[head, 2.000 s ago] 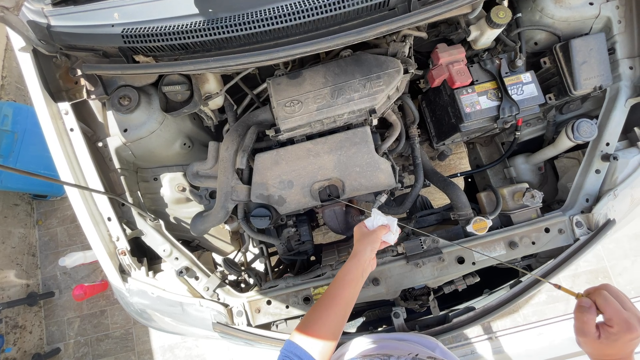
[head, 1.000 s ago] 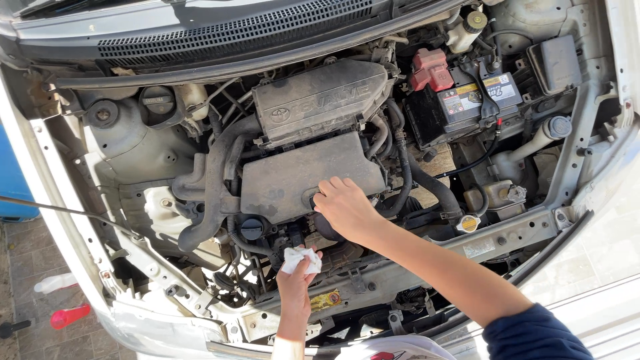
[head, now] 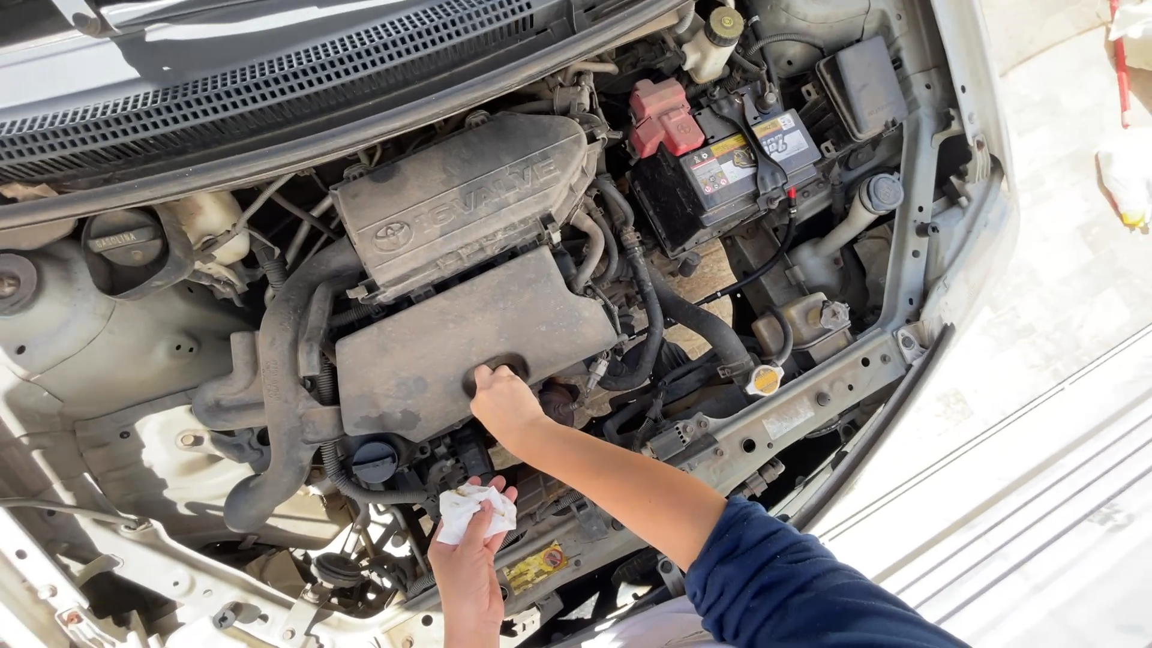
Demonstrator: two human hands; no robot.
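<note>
My right hand (head: 504, 400) is closed over the dark recess at the front edge of the grey plastic engine cover (head: 432, 351); its fingertips reach into the recess, and whatever they hold is hidden. Below and to the left, my left hand (head: 472, 549) pinches a crumpled white paper wipe (head: 477, 515) with small brownish marks, thumb on top. No dipstick blade shows. Behind the cover lies the ribbed air cleaner housing (head: 468, 202), and a dark blue cap (head: 374, 462) is left of my hands.
The battery (head: 729, 171) with its red terminal cover (head: 664, 119) stands at upper right. Coolant hoses run to the radiator cap (head: 764, 380). A metal crossmember (head: 783, 414) spans the front. The hood prop rod (head: 67, 511) enters at lower left. The washer filler neck (head: 864, 211) rises at right.
Two seconds ago my right hand held the oil dipstick out to the right while my left hand held the wipe near its blade. The right hand has since moved left to the cover recess.
</note>
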